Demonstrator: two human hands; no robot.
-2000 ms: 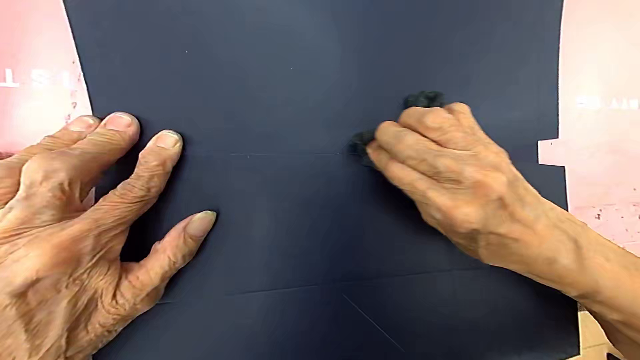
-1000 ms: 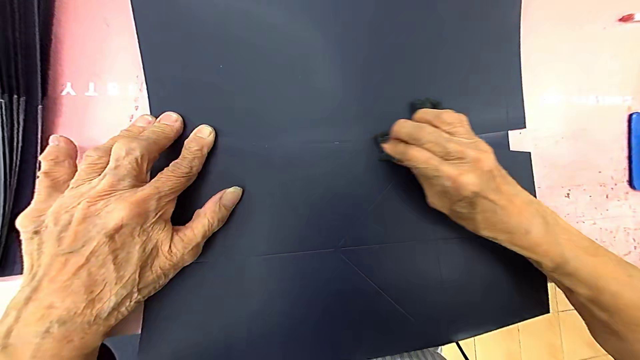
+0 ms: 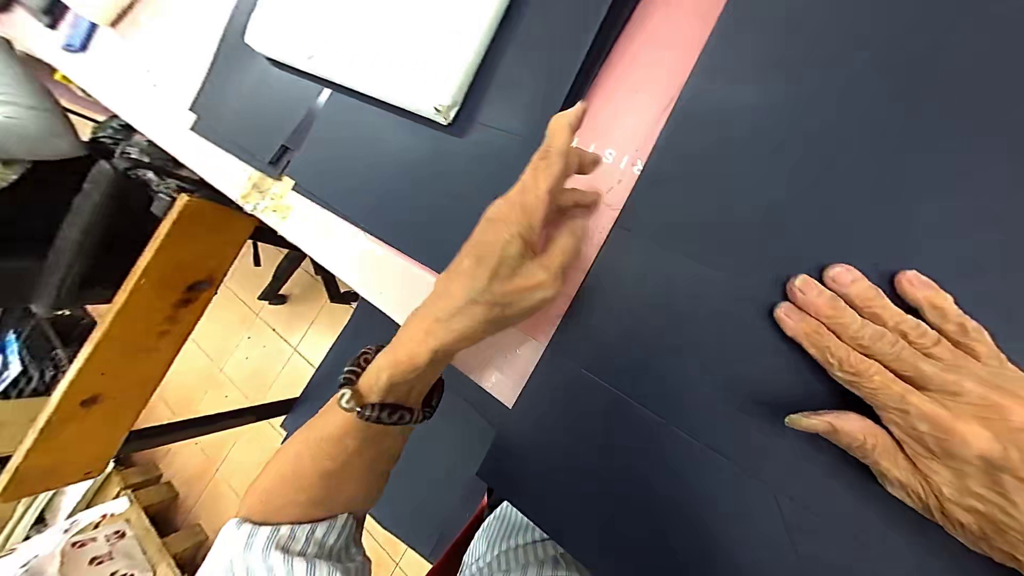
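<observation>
My left hand (image 3: 524, 248), with a beaded bracelet at the wrist, is raised at centre over a strip of pink mat (image 3: 640, 76). Its fingers are spread and partly bent, with nothing visible between them; the fingertips are beside the edge of dark sheets on the left. At right, a large dark navy sheet (image 3: 768, 160) with thin crease lines covers the mat. My right hand (image 3: 920, 384) lies palm down on this sheet, fingers apart, thumb toward the left. No cloth shows at either hand.
On the left, dark sheets (image 3: 392, 176) carry a white slab-like block (image 3: 376, 48) and a knife-like tool (image 3: 300, 132). Past the pale table edge (image 3: 352, 248) are a wooden board (image 3: 136, 344), a tiled floor (image 3: 264, 320) and a dark chair-like object. Another dark sheet (image 3: 440, 480) lies lower, below the table edge.
The view has swung left. My left hand has lifted off the large sheet. My right hand, earlier closed on a dark wad, now lies flat; the wad is out of sight.
</observation>
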